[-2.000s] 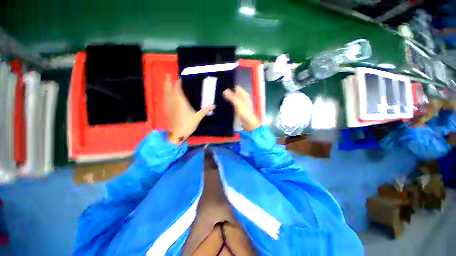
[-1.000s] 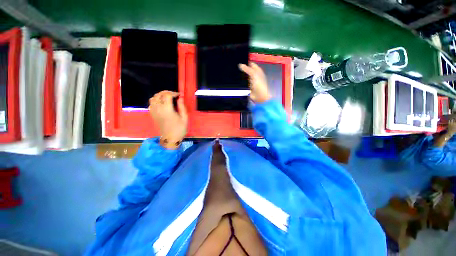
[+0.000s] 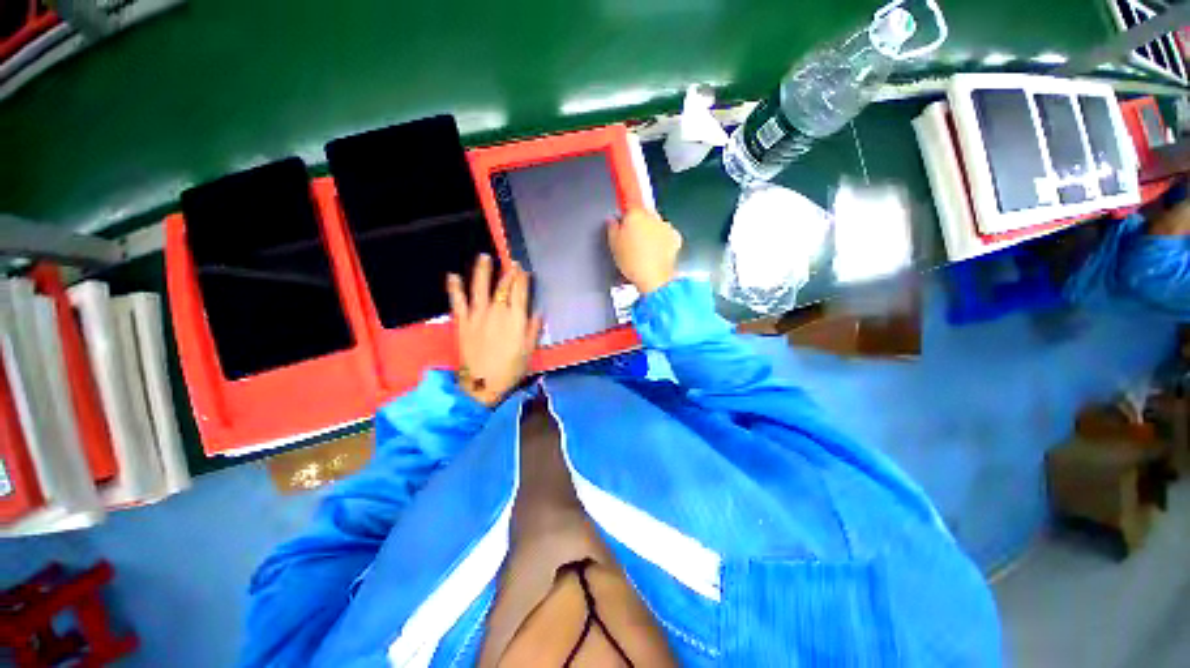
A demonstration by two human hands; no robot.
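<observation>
A red foam tray (image 3: 431, 350) lies in front of me with three display panels. The left panel (image 3: 268, 268) and the middle panel (image 3: 407, 222) show glossy black fronts. The right panel (image 3: 564, 248) lies in its pocket with its grey back up and a small white label near its lower right corner. My left hand (image 3: 496, 326) lies with spread fingers between the middle and right panels, holding nothing that I can see. My right hand (image 3: 645, 248) is at the right panel's right edge, fingers curled. Whether it grips the panel is hidden.
A large clear bottle (image 3: 816, 105), a white crumpled scrap (image 3: 696, 128) and a crumpled clear bag (image 3: 774, 248) lie right of the tray. Stacked trays stand at left (image 3: 124, 392) and right (image 3: 942, 183). A green conveyor (image 3: 522, 52) runs behind. Another person's sleeve (image 3: 1109, 268) shows at far right.
The middle black panel, under my right hand before, now lies in the tray. My left hand has moved right, onto the tray between the panels. My right hand is now at the grey panel. The view has tilted.
</observation>
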